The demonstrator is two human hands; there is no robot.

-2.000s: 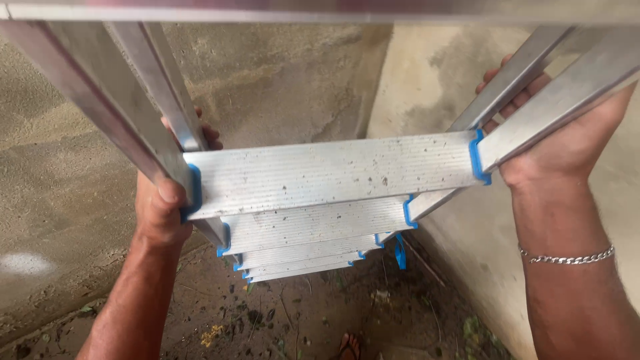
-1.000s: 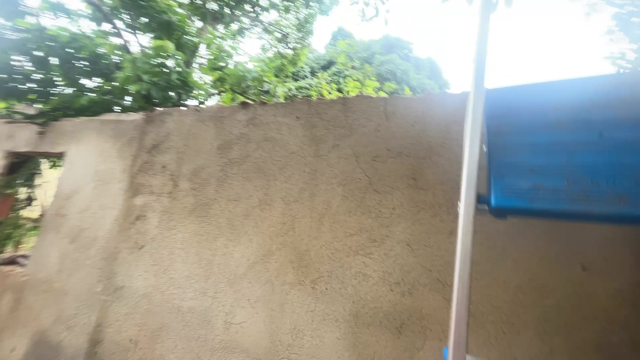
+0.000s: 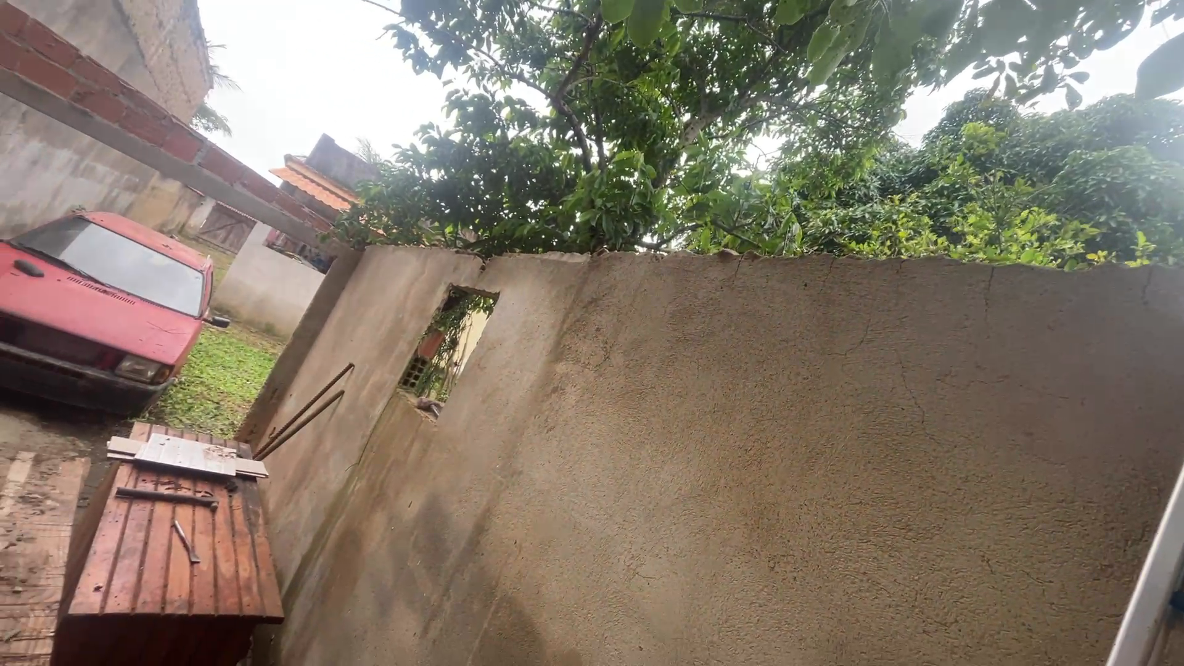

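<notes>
Neither my left hand nor my right hand shows in the head view now, so what they hold or touch is hidden. A metal ladder rail (image 3: 1152, 592) cuts across the lower right corner, with a small blue part at the frame's edge beside it. Behind the rail rises a rough plastered wall (image 3: 786, 444), which fills the middle and right. The wall has a small rectangular opening (image 3: 449, 347) toward its left end, with leaves seen through it.
A red-brown slatted wooden cabinet (image 3: 166, 564) stands by the wall at lower left, bearing boards (image 3: 185, 453) and a dark bar (image 3: 166, 498). Two thin rods (image 3: 301, 421) lean on the wall. Further off are a red car (image 3: 102, 296) and trees (image 3: 629, 148).
The view has swung up and left from the ladder's steps. Both hands, earlier on the ladder's rails, are out of view. The blue object seen one second ago at right is gone from view.
</notes>
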